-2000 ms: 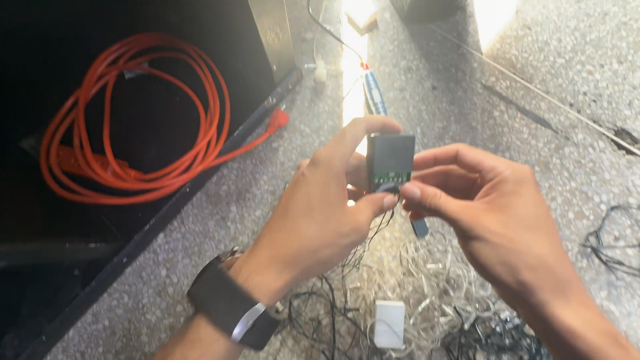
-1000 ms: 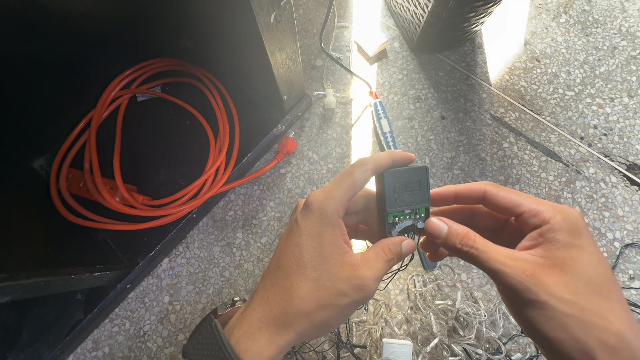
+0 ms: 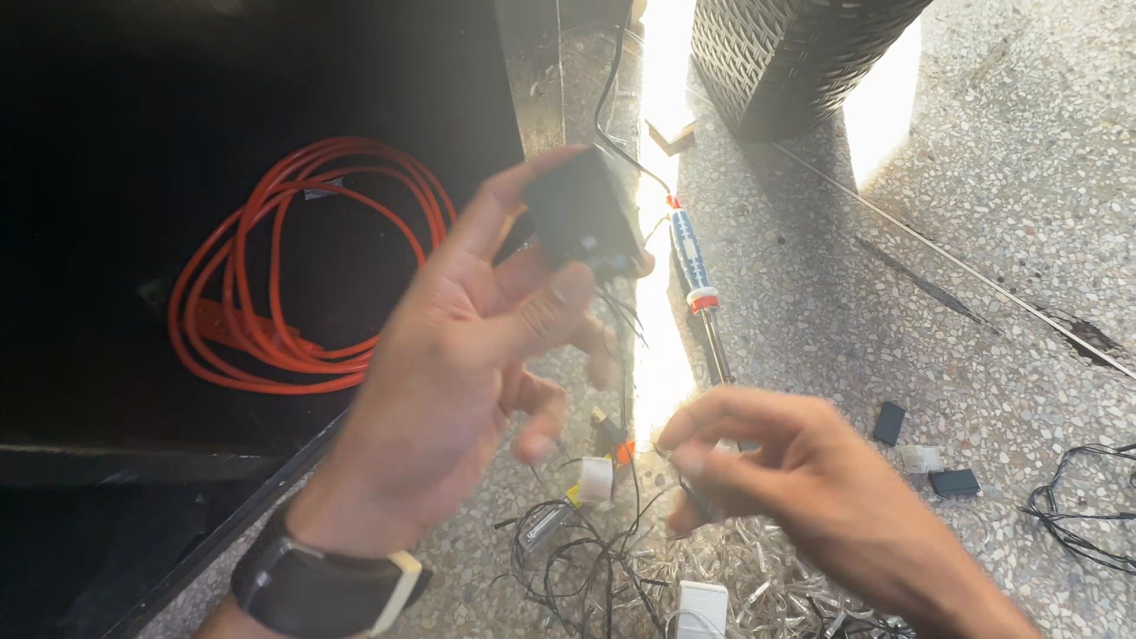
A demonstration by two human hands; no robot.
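My left hand (image 3: 461,355) holds a small dark plastic box (image 3: 586,213) between thumb and fingers, raised and tilted; it is blurred, and thin wires hang below it. Lower right of it, my right hand (image 3: 781,470) has its fingertips drawn together, with a thin dark item or wire near them; whether it grips this is unclear. A soldering iron (image 3: 689,253) with a blue and white handle lies on the speckled floor between and beyond the hands. Beneath the hands are tangled black wires (image 3: 586,568), clear string lights (image 3: 763,568) and a white box (image 3: 702,609).
A coiled orange extension cord (image 3: 232,266) rests on a black surface at left. A dark woven basket (image 3: 772,71) stands at the top. Small black pieces (image 3: 889,423) and a black wire bundle (image 3: 1074,506) lie at right, and a white spool (image 3: 595,479) sits near the middle.
My right hand has parted from the box and moved down. My left hand has tilted the box, so the green circuit board seen earlier no longer shows. The soldering iron is less covered.
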